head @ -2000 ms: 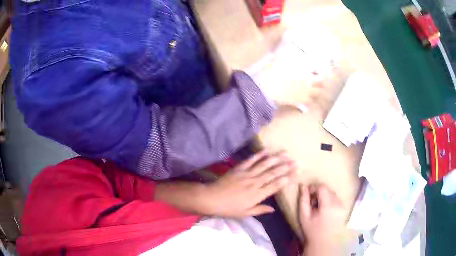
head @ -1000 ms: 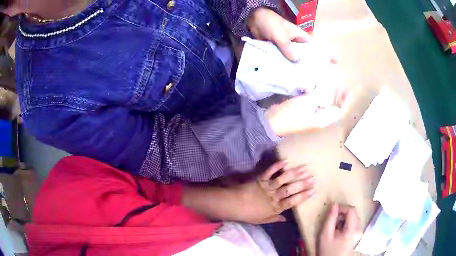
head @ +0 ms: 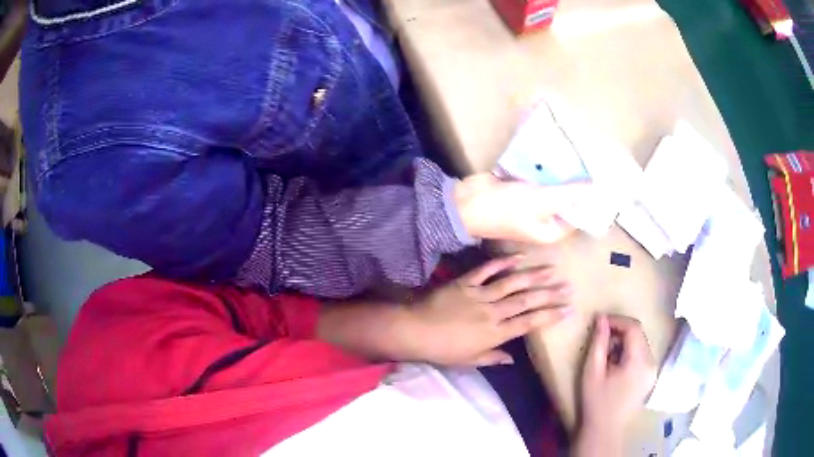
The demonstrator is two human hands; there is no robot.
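My left hand [head: 504, 308], in a red sleeve, lies palm down over the table edge, fingers slightly apart, holding nothing. My right hand [head: 620, 361] rests on the cardboard cover near the bottom, fingers curled towards the thumb around a dark gap. I cannot tell if anything is in it. A small black piece [head: 619, 260] lies on the cardboard cover [head: 571, 294] between my hands and the leaflets. White folded leaflets [head: 721, 277] lie in a loose overlapping pile beyond my hands.
A co-worker in a denim jacket [head: 178, 134] sits close on my left, one hand [head: 509, 210] at a white leaflet [head: 544, 152]. A red box [head: 527, 13] stands at the top. Another red box [head: 794, 214] lies on the green conveyor [head: 741, 107].
The co-worker's white sheets have moved down onto the cardboard, and one co-worker hand has left view. My hands have stayed in nearly the same pose.
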